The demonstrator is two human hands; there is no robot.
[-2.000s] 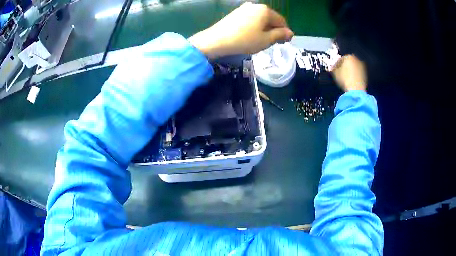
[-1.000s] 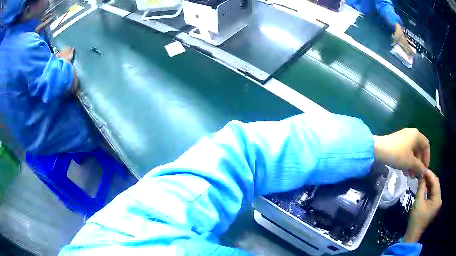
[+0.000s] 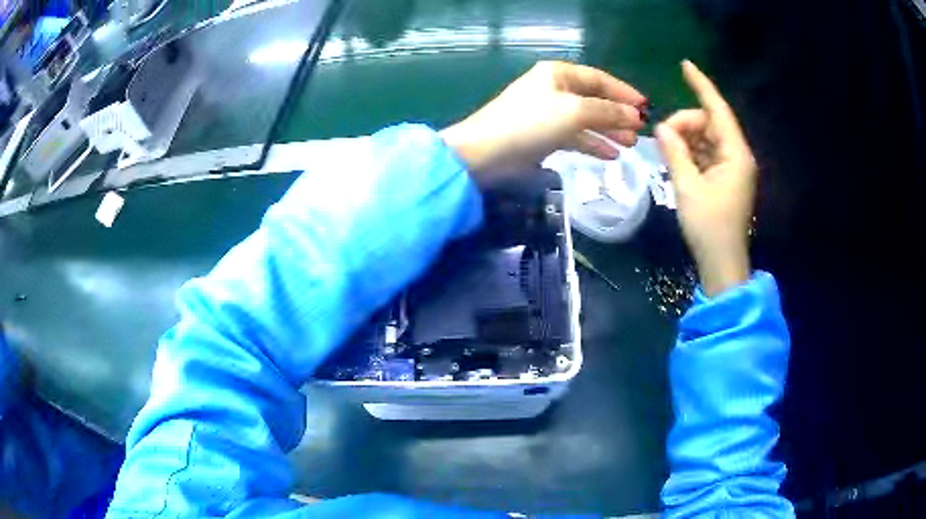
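Note:
My left hand (image 3: 558,109) is raised over the far right corner of the white-cased unit (image 3: 477,390), pinching a tiny dark part (image 3: 646,113) between its fingertips. My right hand (image 3: 717,177) is just right of it, index finger extended and thumb apart, with nothing visible in it. The unit is open on top. Inside are a large black block (image 3: 469,294) and a blue board (image 3: 391,367) at the near left. My left sleeve hides the unit's left side.
A translucent white tub (image 3: 609,203) with pale pieces stands right of the unit. A slim yellowish tool (image 3: 595,271) and scattered brassy specks (image 3: 670,291) lie nearby. A small white piece (image 3: 110,209) lies at the left. White units (image 3: 152,112) stand beyond the pale rail.
The view has swung back down and right from the line and seated worker. My hands, fingertips together a second ago, are now slightly apart, and the dark part shows in my left fingertips.

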